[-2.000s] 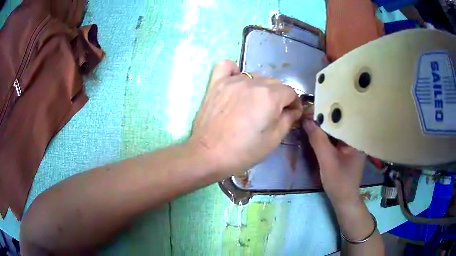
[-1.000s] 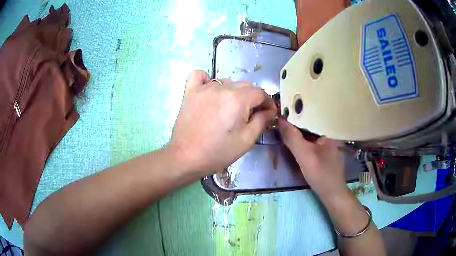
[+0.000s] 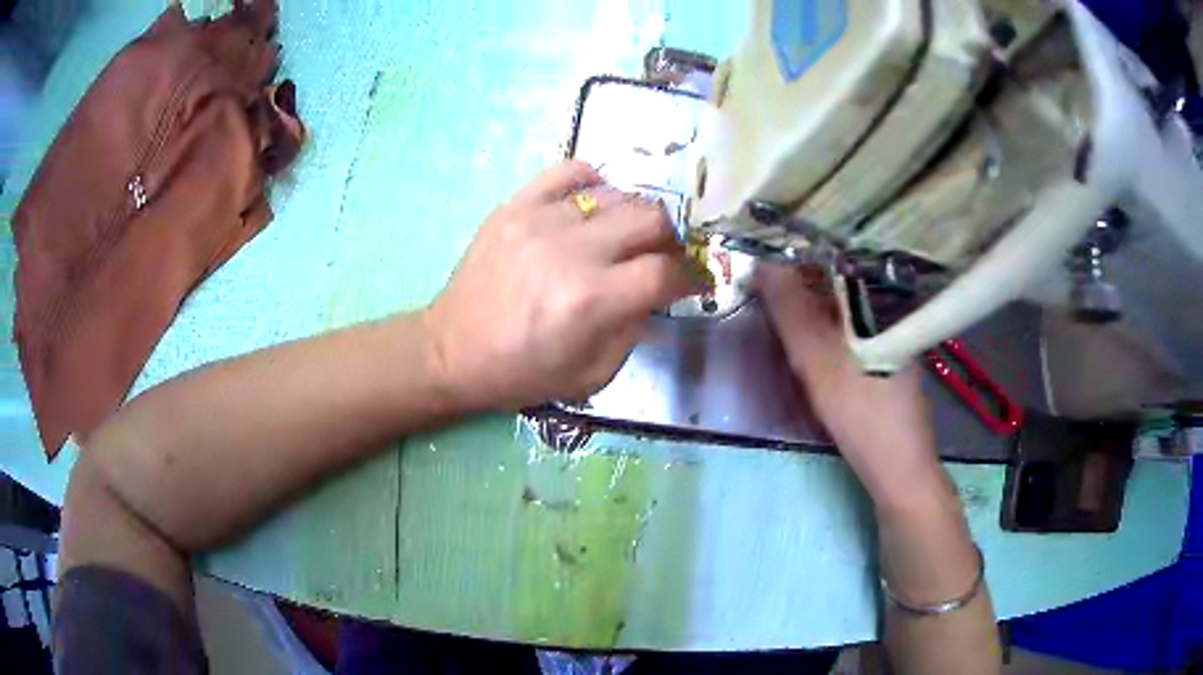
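Observation:
My left hand (image 3: pixel 561 290) is at the left of the needle area, fingers curled, a ring on one finger. My right hand (image 3: pixel 844 369) reaches under the sewing machine head (image 3: pixel 844 145); its fingertips are partly hidden by the head. Small yellow and metal parts of the presser foot area (image 3: pixel 712 270) show between the hands. I cannot tell whether either hand holds thread or a small part. No cloth is visible between them. The shiny needle plate and slide cover (image 3: pixel 712 382) lie below the hands.
A pile of brown cut pieces (image 3: pixel 132 198) with a zipper lies at the left of the green table (image 3: pixel 462 514). Red-handled snips (image 3: pixel 976 385) lie right of my right hand. A dark flat rectangle (image 3: pixel 1069 477) is at the right table edge. A pale curved guard (image 3: pixel 976 317) fronts the head.
The camera view has shifted, showing the machine head more from its side, with the snips and table's front edge now visible. My hands have moved slightly apart; the left stays beside the needle area.

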